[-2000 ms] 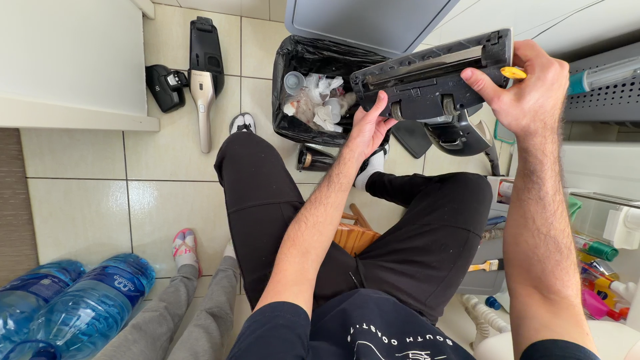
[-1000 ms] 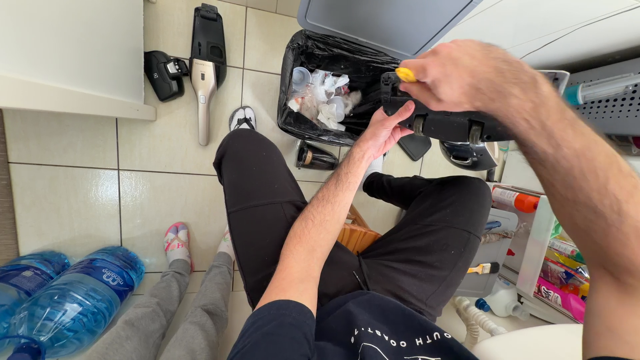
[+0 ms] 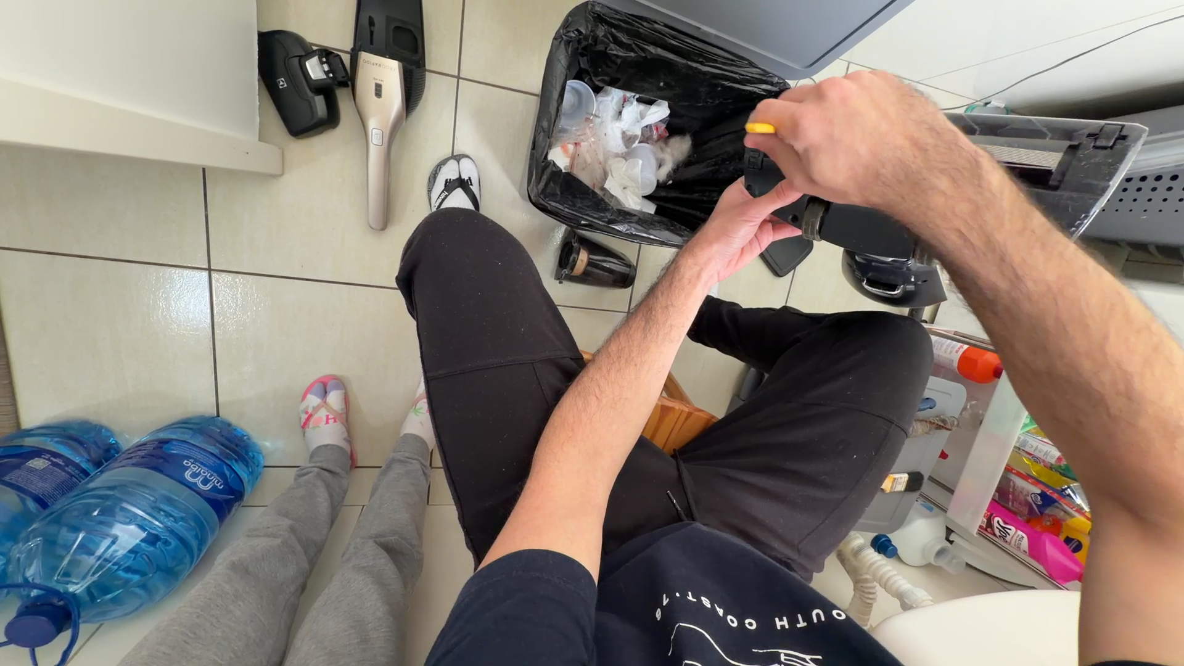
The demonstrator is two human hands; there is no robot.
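A black vacuum cleaner floor head (image 3: 865, 229) with a clear plastic edge is held over the right side of the bin. My left hand (image 3: 745, 227) grips its near left end from below. In my right hand (image 3: 837, 139) is a small tool with a yellow handle (image 3: 760, 128), its end against the head's left end; its tip is hidden by my fingers. The bin (image 3: 592, 217), lined with a black bag, holds crumpled wrappers, clear plastic cups and fluff (image 3: 672, 155).
A handheld vacuum (image 3: 377, 120) and a black part (image 3: 301, 85) lie on the tiles. A dark transparent cylinder (image 3: 597, 262) lies below the bin. Large water bottles (image 3: 139, 509) and another person's legs (image 3: 347, 518) are at left. Shelves with cleaning products (image 3: 1036, 536) stand at right.
My right hand has moved left across the floor head, bringing the yellow handle to its left end. The head has turned from its broad underside view, and my left hand now sits lower.
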